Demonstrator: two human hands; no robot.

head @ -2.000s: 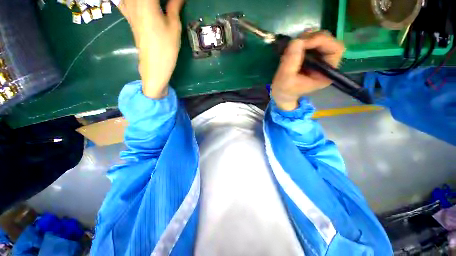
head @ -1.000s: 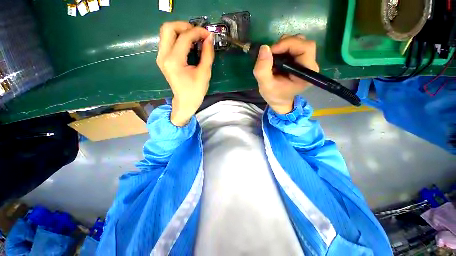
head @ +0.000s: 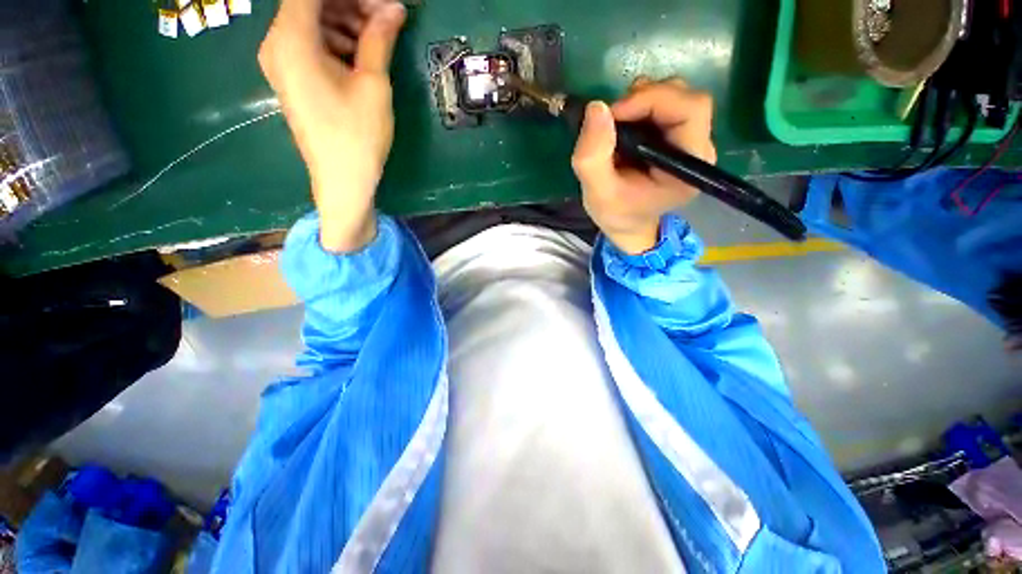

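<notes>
My right hand (head: pixel 644 151) grips a black soldering iron (head: pixel 717 182); its metal tip points left and meets the module at its right side. A small white-silver module (head: pixel 484 82) sits in a dark metal fixture (head: pixel 538 51) on the green mat. My left hand (head: pixel 334 107) is up and left of the fixture, away from the module. Its fingers are curled and slightly blurred near the top edge. A thin solder wire (head: pixel 207 142) runs over the mat to this hand; the part inside the fingers is hidden.
White and gold parts (head: pixel 193 16) lie at the upper left. Clear blister trays (head: pixel 50 107) are at the left edge. A green tray (head: pixel 784 84) with a round brownish bowl (head: pixel 910 81) is at the upper right, beside black cables. Cardboard (head: pixel 235 285) shows below the bench.
My left hand has moved from the module to the upper left, uncovering the module. The wire shifted with it. My right hand stays nearly still with the iron since one second ago.
</notes>
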